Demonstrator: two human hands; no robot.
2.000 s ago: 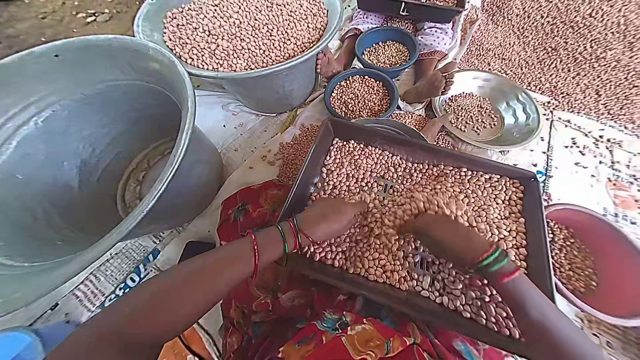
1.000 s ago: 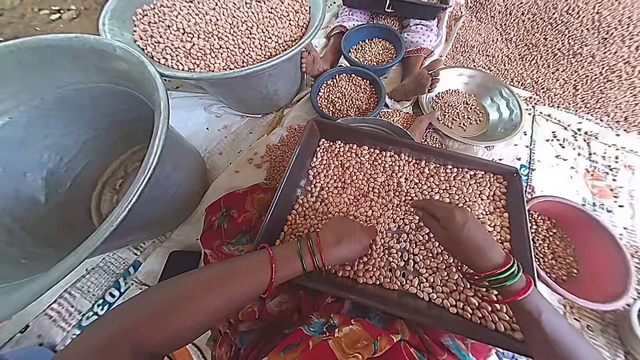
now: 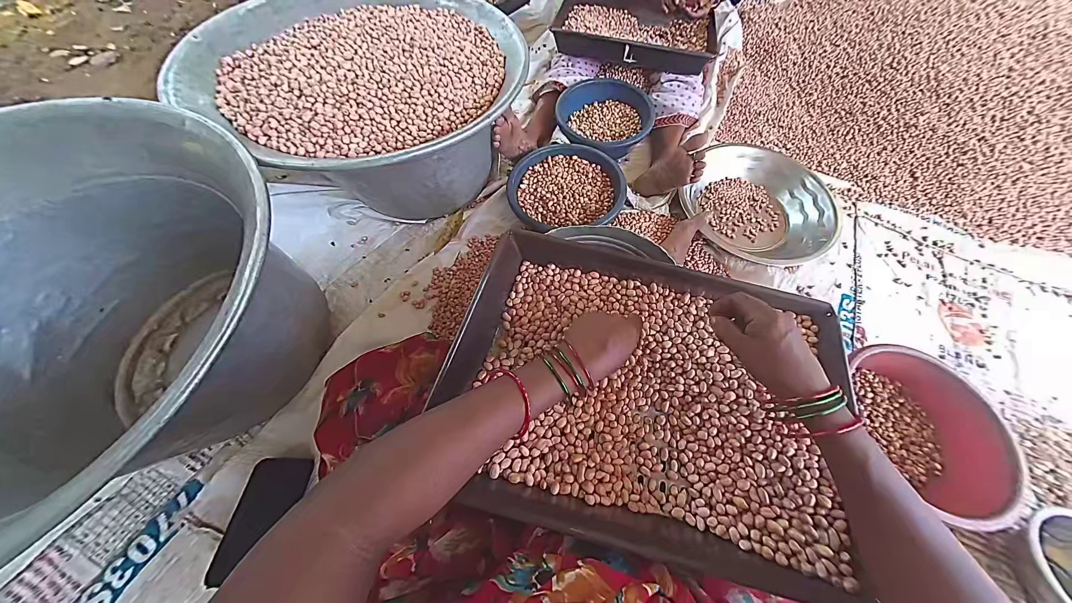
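Observation:
A dark rectangular tray (image 3: 578, 523) lies across my lap, spread with reddish-brown peanut kernels (image 3: 712, 452). Its bottom shows through small gaps near the middle. My left hand (image 3: 601, 345), wearing red and green bangles, rests on the kernels left of centre, its fingers curled down and partly hidden. My right hand (image 3: 766, 339) is over the right part of the tray, thumb and fingers bent together; whether a kernel is between them cannot be told. Right of the tray stands a red plastic bowl (image 3: 976, 435) partly filled with kernels.
At left stands a large metal tub (image 3: 255, 251), with a kernel-filled tub (image 3: 419, 172) behind. Beyond my tray are blue bowls (image 3: 615, 172), a steel plate (image 3: 808, 201), and another person's feet (image 3: 670, 167) and tray (image 3: 632, 54). A phone-like dark object (image 3: 260, 511) lies by my lap; a kernel heap (image 3: 913, 109) spreads back right.
Two seconds ago my right hand was scooping kernels near the tray's middle; it is now at the right part, above the layer. My left hand stays low over the kernels.

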